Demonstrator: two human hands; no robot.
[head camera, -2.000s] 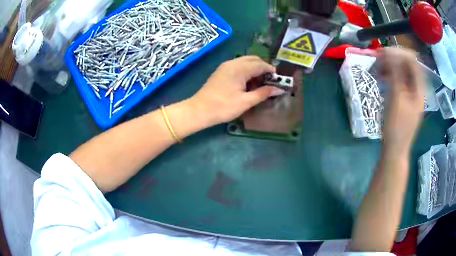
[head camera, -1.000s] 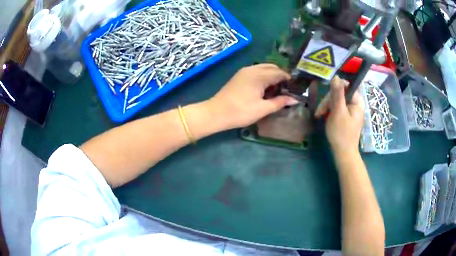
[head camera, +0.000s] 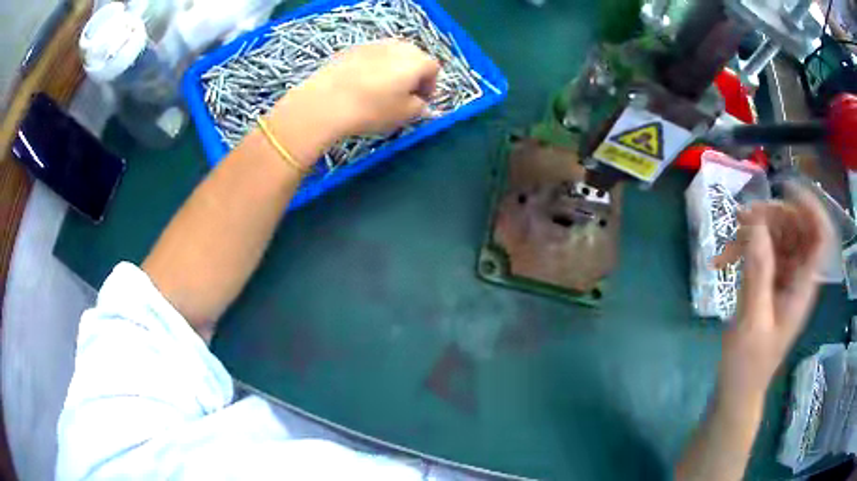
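Note:
My left hand (head camera: 381, 89) is over the blue tray (head camera: 343, 173) of slim metal parts (head camera: 282, 70), its fingers curled; whether it holds a part cannot be seen. My right hand (head camera: 785, 249) is blurred, over the right side of the clear plastic parts box (head camera: 703, 225) with thin silvery pins; its fingertips are unclear. A small holed fixture block (head camera: 590, 193) sits under the head of the hand press (head camera: 658, 131), on the brownish press base plate (head camera: 545, 249). No hand touches the block.
The press lever (head camera: 780, 134) has a red knob (head camera: 843, 130) at the right edge. A red tray (head camera: 735, 99) lies behind the press. More clear boxes (head camera: 816, 399) stand far right. A smartphone (head camera: 70, 155) and clear jar (head camera: 136, 80) are at left.
My left hand has left the fixture block and moved left to the blue tray. My right hand has let go of the press lever and moved right; the lever has swung. The view has shifted slightly.

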